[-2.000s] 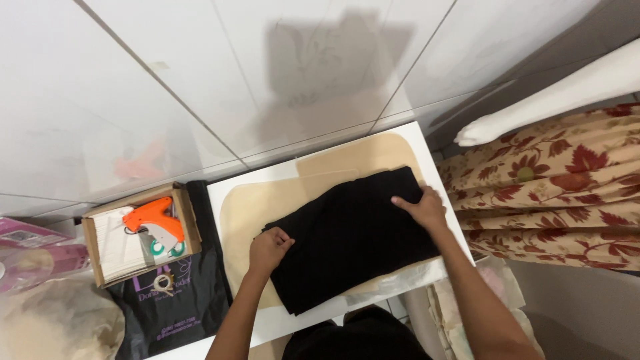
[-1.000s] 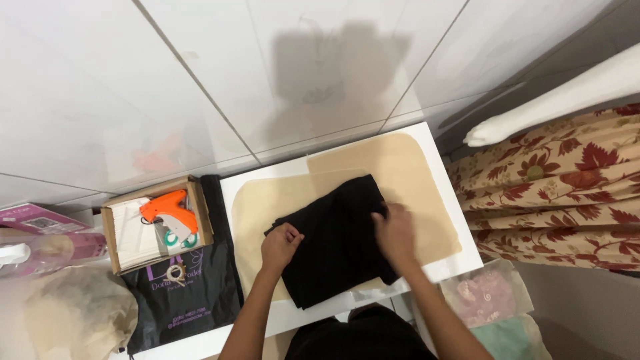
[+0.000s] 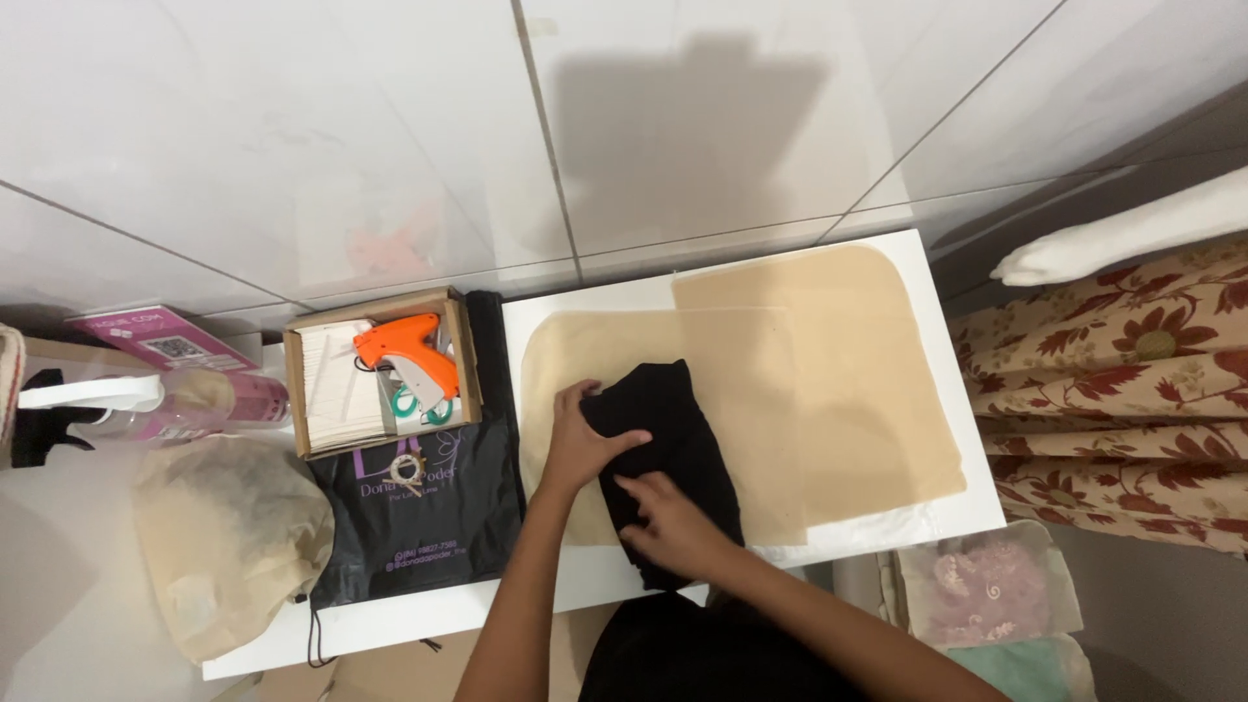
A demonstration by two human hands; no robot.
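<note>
A black cloth garment point(image 3: 682, 439), folded into a narrow bundle, lies across beige fabric pouches point(image 3: 829, 380) on a white tabletop. My left hand point(image 3: 590, 439) rests at the bundle's upper left edge, thumb spread over the cloth and fingers at its border. Lower down, my right hand point(image 3: 673, 522) lies over the bundle with its fingers toward the left edge; whether it pinches cloth cannot be told.
Left of the pouches, a cardboard box point(image 3: 468, 356) holds an orange tagging gun point(image 3: 405, 351) and white tags point(image 3: 341, 385), above a black printed bag point(image 3: 448, 526). A filled beige bag point(image 3: 229, 536) and spray bottle point(image 3: 214, 400) stand farther left. A floral curtain point(image 3: 1121, 361) hangs right.
The black garment has gone from a wide spread to a narrow folded bundle. My right hand has moved left from the garment's right side, close to my left hand.
</note>
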